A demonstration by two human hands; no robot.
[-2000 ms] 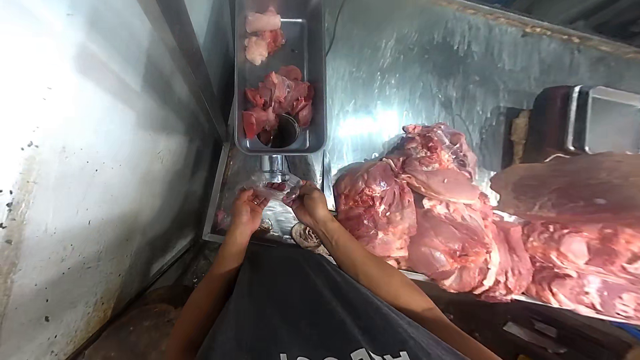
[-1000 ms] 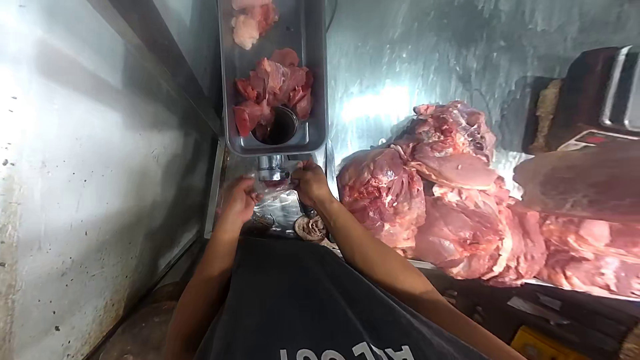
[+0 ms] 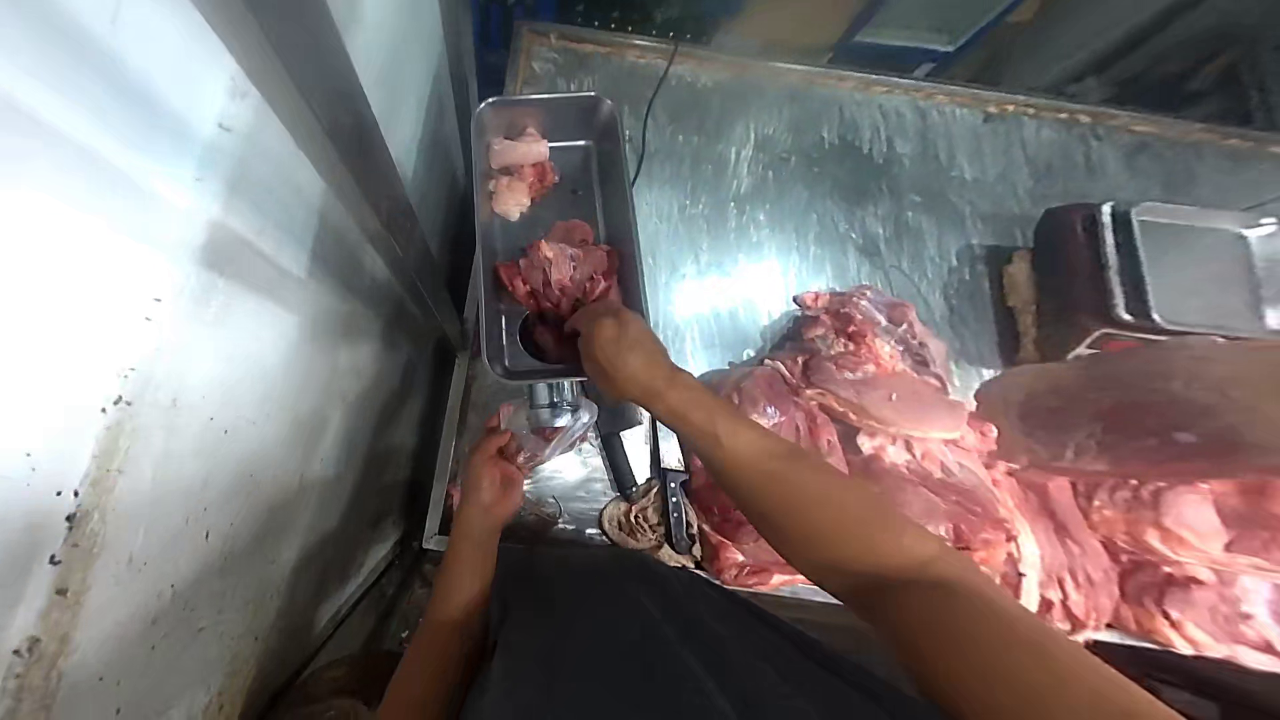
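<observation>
A clear plastic bag (image 3: 565, 440) hangs around the metal outlet (image 3: 553, 395) of a meat grinder, and my left hand (image 3: 492, 473) grips its left edge. Above the outlet sits the grinder's steel tray (image 3: 612, 185). My right hand (image 3: 622, 350) reaches over the tray's near right corner, its fingers touching red meat pieces (image 3: 565, 270) beside the round feed opening (image 3: 540, 338). The fingertips are partly hidden, so whether they grasp a piece is unclear. Pale, fatty meat pieces (image 3: 520, 180) lie at the tray's far end.
Large raw meat cuts (image 3: 900, 400) are piled at the right on the metal table (image 3: 800, 180). A black-handled knife (image 3: 678, 512) lies by a crumpled cloth (image 3: 637, 520) near the front edge. A scale with a metal pan (image 3: 1200, 268) stands at the right. A wall (image 3: 130, 400) bounds the left.
My right hand has left the bag at the outlet and moved up to the meat in the tray. My left hand has stayed at the bag.
</observation>
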